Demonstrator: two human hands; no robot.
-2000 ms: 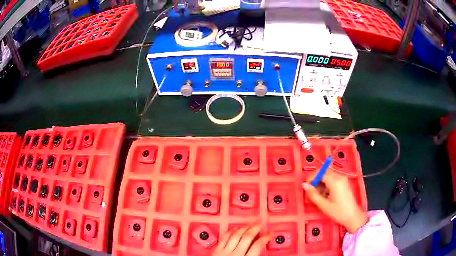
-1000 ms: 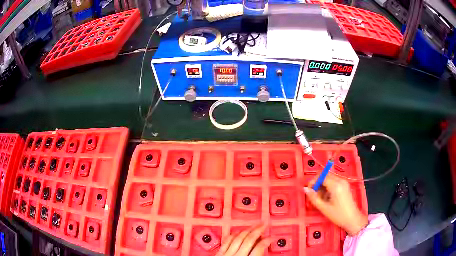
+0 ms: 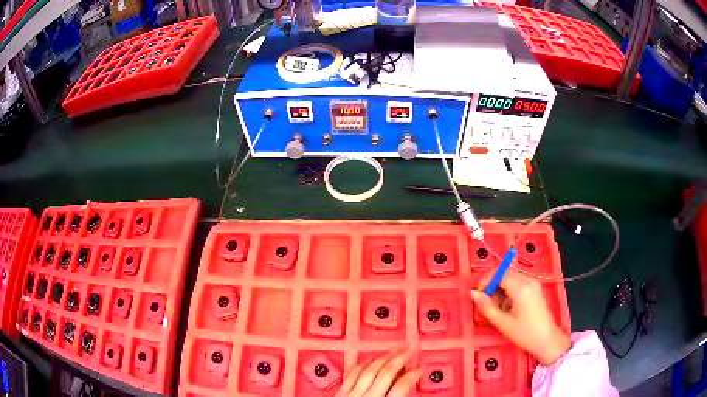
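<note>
A red compartment tray (image 3: 256, 226) lies in front of me. Small modules with round black centres, such as this one (image 3: 382, 312), sit in most pockets; a few pockets are empty. My right hand (image 3: 523, 314) holds a blue pen tool (image 3: 502, 271) like a pencil over the tray's right part. The tool's tip points away from me; my fingers hide the pocket beneath. My left hand (image 3: 380, 376) rests at the tray's near edge, cut off by the frame; its fingertips lie over a pocket, and whether they grip anything is hidden.
A blue control box (image 3: 349, 139) stands behind the tray, with a white power supply (image 3: 504, 128) at its right. A pale hoop (image 3: 353, 178) and black stick (image 3: 450, 191) lie before it. A side tray (image 3: 174, 271) is at left. A tool line (image 3: 618, 233) and black leads (image 3: 624, 314) are at right.
The whole view has shifted slightly, so the trays and box sit a little lower than two seconds ago. My hands and the blue pen have hardly moved over the tray.
</note>
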